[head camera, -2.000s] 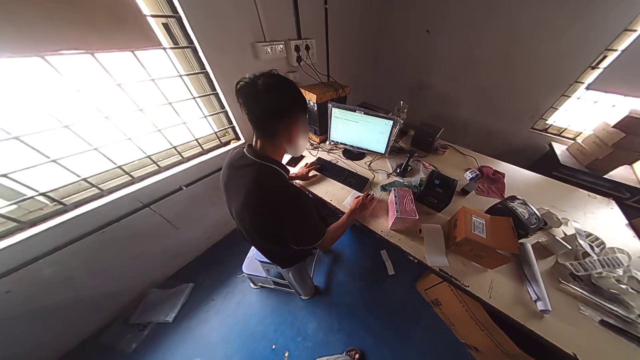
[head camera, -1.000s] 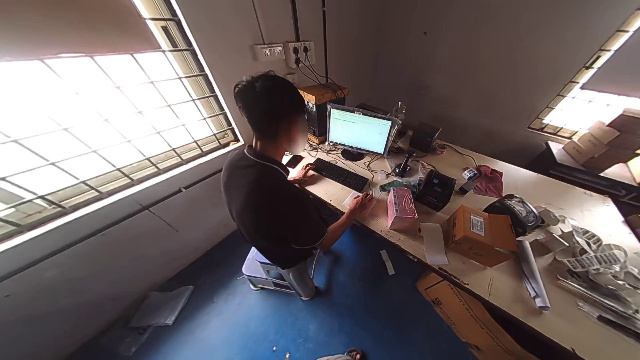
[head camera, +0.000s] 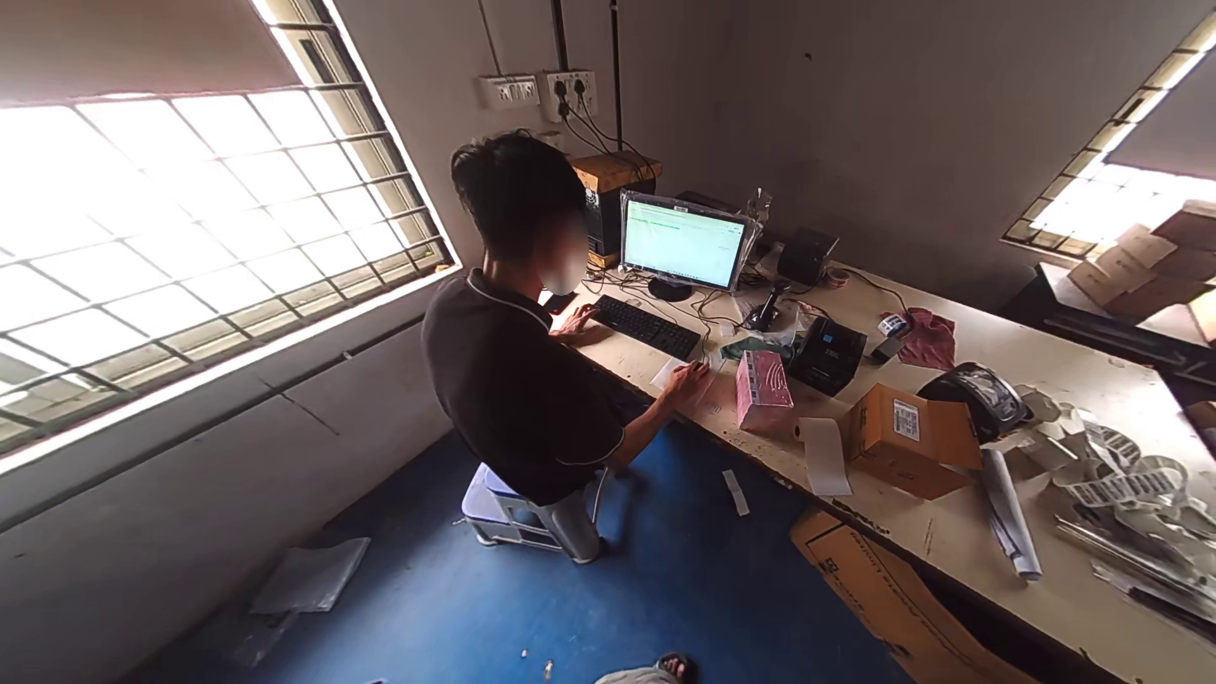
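Neither my left hand nor my right hand is in view. Another person (head camera: 518, 380) sits on a low step stool (head camera: 494, 518) at a long table (head camera: 1064, 361), facing a lit monitor (head camera: 682, 239). One of that person's hands rests at the left end of a black keyboard (head camera: 646, 326); the other lies on the table near a white sheet (head camera: 670, 373), and what is under it is unclear. Beside that second hand stands a pink patterned box (head camera: 763, 391). A black label printer (head camera: 827, 355) is behind the box. A foot in a sandal (head camera: 674, 665) shows at the bottom edge.
Farther right on the table are a paper roll (head camera: 825, 456), an open cardboard box (head camera: 907, 437), a black device (head camera: 978, 399) and piled label strips (head camera: 1130, 480). Flattened cardboard (head camera: 883, 598) leans below the table edge. Plastic sheets (head camera: 312, 575) lie on the blue floor by the wall.
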